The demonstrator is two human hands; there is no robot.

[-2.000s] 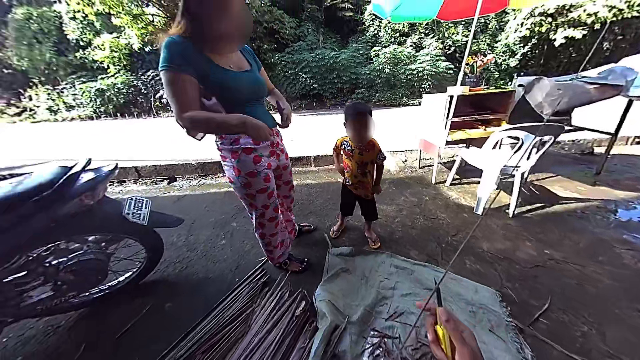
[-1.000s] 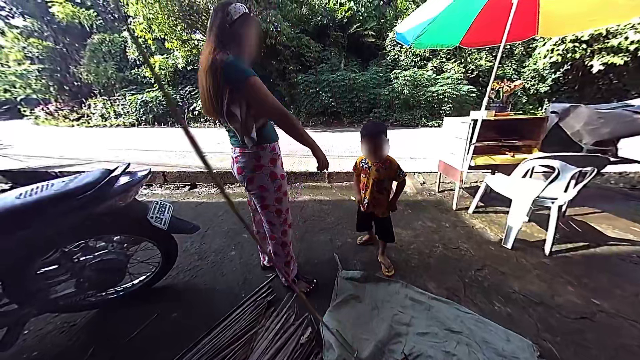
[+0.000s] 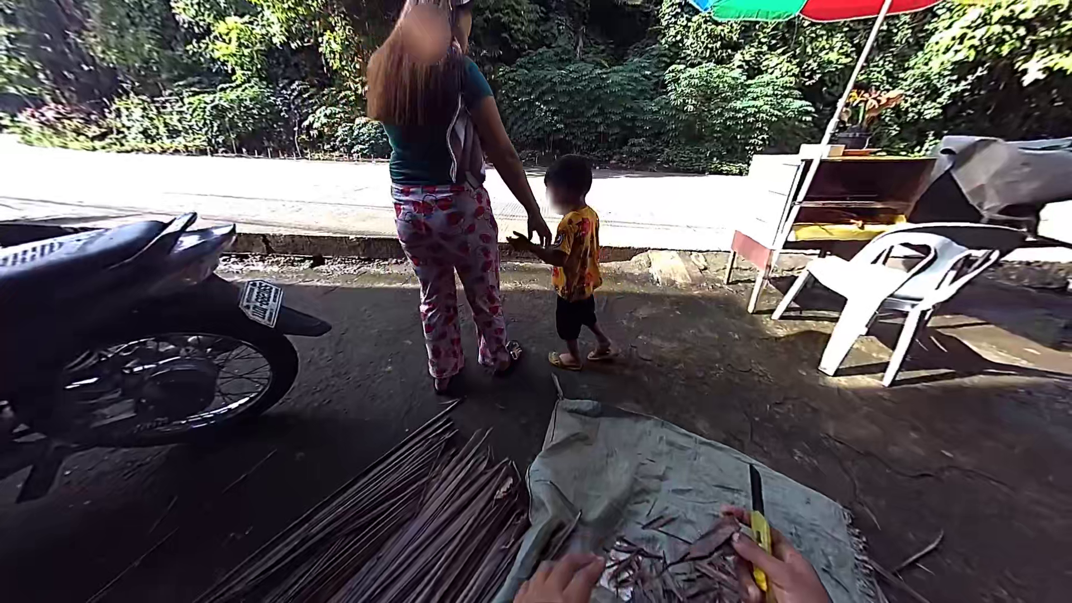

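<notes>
My right hand (image 3: pixel 775 557) is closed around a yellow utility knife (image 3: pixel 760 536), its dark blade pointing up, over a grey-green cloth sack (image 3: pixel 645 461) spread on the ground. Dark leaf scraps (image 3: pixel 662 569) lie on the sack between my hands. Low in the view, my left hand (image 3: pixel 563 578) shows only its fingers and back; whether it holds anything is unclear. To its left rests a pile of long dried palm leaflets (image 3: pixel 419 519).
A person (image 3: pixel 444 193) and a small person (image 3: pixel 576 260) stand beyond the sack. A motorcycle (image 3: pixel 167 335) is at left. White plastic chairs (image 3: pixel 904 285), a wooden stand (image 3: pixel 854 193) and an umbrella (image 3: pixel 779 8) are at right.
The standing person has turned away, and the small person has moved beside them, hands near each other. The long thin strip seen across the earlier views is out of sight; both my hands are now low in view.
</notes>
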